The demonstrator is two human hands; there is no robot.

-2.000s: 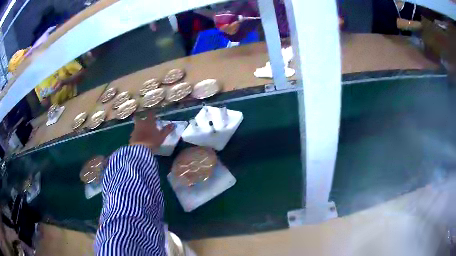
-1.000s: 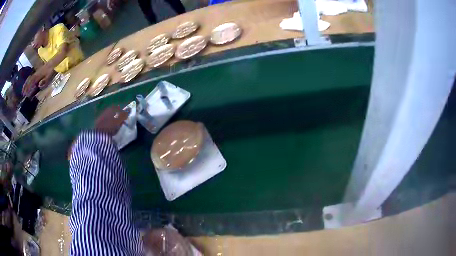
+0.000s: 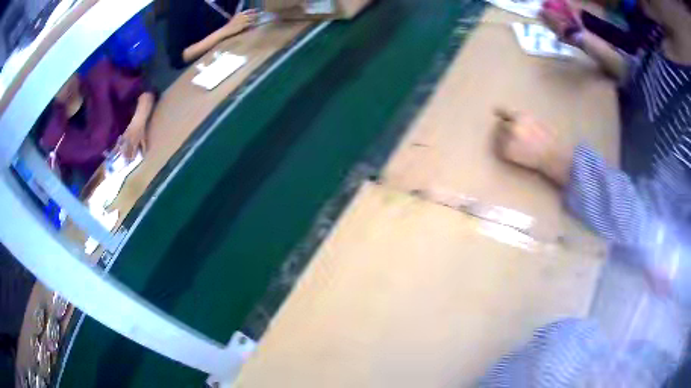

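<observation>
My right hand (image 3: 533, 144) reaches in from the right over the tan bench (image 3: 424, 280). It is blurred, with its fingers loosely curled and a little apart, and nothing shows in it. A second striped sleeve (image 3: 542, 360) is at the bottom right, and I see no clear left hand at its end. A blurred, translucent whitish wrap (image 3: 640, 318) lies between the sleeves near my body. A faint pinkish patch shows in it, too blurred to name.
The green belt (image 3: 220, 182) runs diagonally, with a white frame (image 3: 114, 303) at left. Workers sit across it, one by a white plate (image 3: 220, 70). Another person in stripes (image 3: 674, 98) is at upper right near a white plate (image 3: 542, 40). Round housings (image 3: 47, 333) are at far left.
The view has swung right and tilted, so the plates and housing on the belt are out of view. The left arm no longer reaches over the belt. My right hand now shows over the bench.
</observation>
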